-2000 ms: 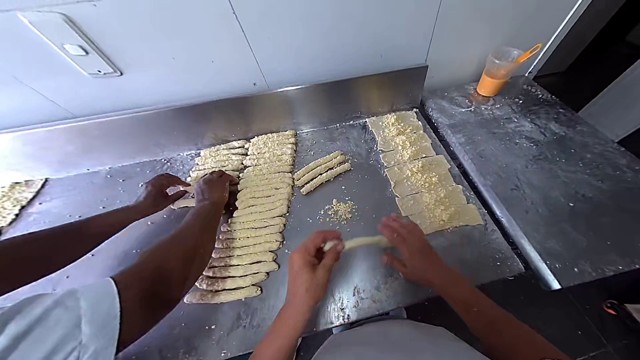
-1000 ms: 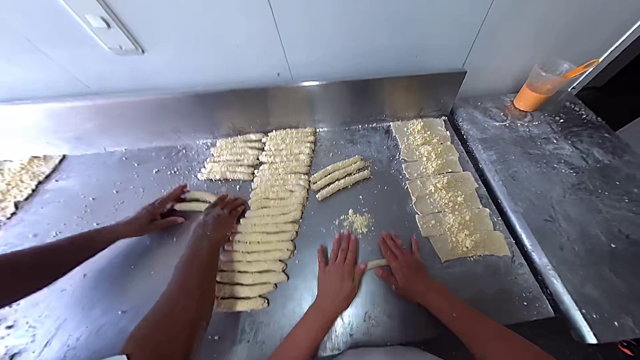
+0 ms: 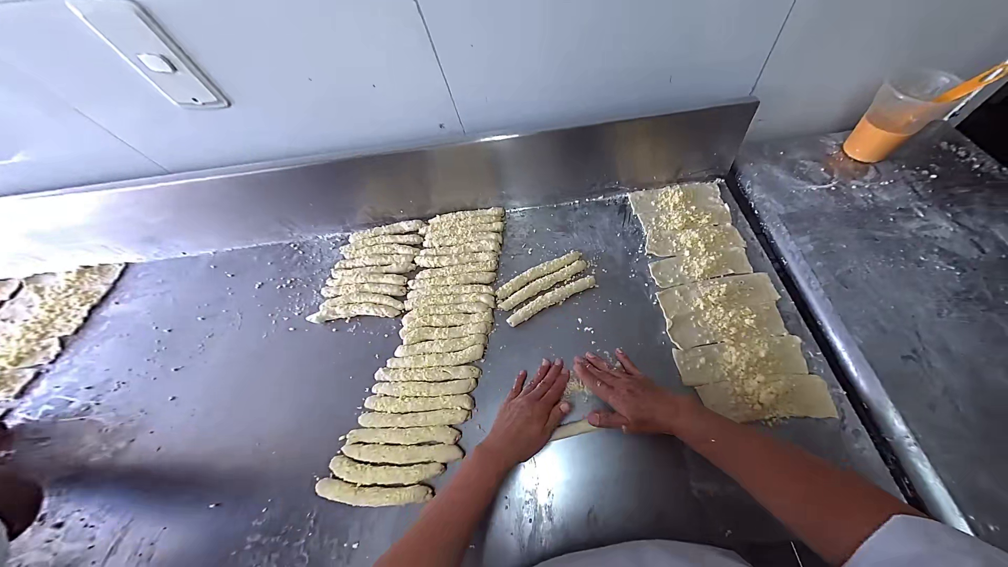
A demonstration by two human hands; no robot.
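Note:
Palms down and fingers apart, my left hand [image 3: 529, 416] and my right hand [image 3: 630, 398] rest over the two ends of a thin dough roll [image 3: 573, 430] on the steel worktable. Only the roll's middle shows; my hands hide the rest. Loose crumbs [image 3: 577, 386] lie just beyond it, between my fingers. Farther back are three crumb-coated dough sticks [image 3: 545, 287], side by side. Left of my hands runs a long column of crumb-coated dough sticks [image 3: 417, 417], with a shorter column [image 3: 366, 276] beside its far end. To the right, flat dough pieces [image 3: 720, 307] overlap in a row, topped with crumbs.
A steel backsplash [image 3: 378, 185] borders the back. A clear plastic cup [image 3: 902, 114] of orange liquid with an orange-handled utensil stands on the dark right-hand counter [image 3: 929, 260]. More crumb-topped dough [image 3: 59, 319] lies far left. Part of another person's arm [image 3: 17, 496] shows at the left edge.
The other person's hands have left the dough columns; only part of an arm remains at the left edge. My hands have moved forward over the roll, toward the crumbs. The view has shifted.

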